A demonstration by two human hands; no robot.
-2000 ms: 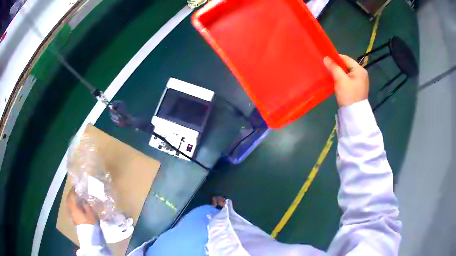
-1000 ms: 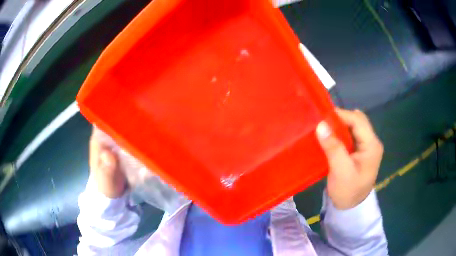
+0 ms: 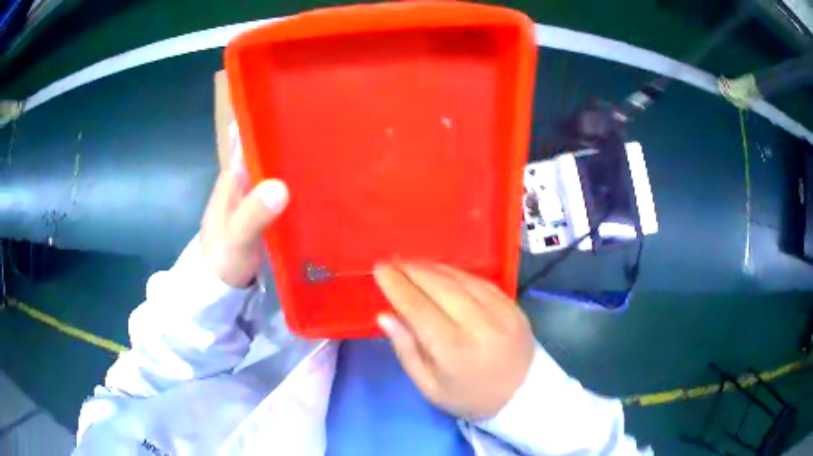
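A red-orange plastic bin (image 3: 383, 178) is held up, its inside facing me. My left hand (image 3: 236, 232) grips its left side, thumb over the rim and fingers hidden behind. Small dark silvery pieces, likely screws (image 3: 316, 272), lie at the bin's lower left inside. My right hand (image 3: 455, 334) reaches over the near rim, fingers at the bin floor right of those pieces. It is blurred, and I cannot tell if it holds anything. Pale material shows at the bin's left edge beside my left hand; the bin hides most of it.
A white device (image 3: 557, 200) with a dark window is on the green bench, right of the bin. A black screwdriver (image 3: 602, 125) hangs above it. A blue crate (image 3: 584, 298) is below the bench edge. A stool (image 3: 749, 405) stands lower right. A cardboard edge (image 3: 222, 116) shows behind the bin.
The bin has come from the right to in front of me and turned more upright. My left hand now grips it. My right hand has let go of its right side and moved inside.
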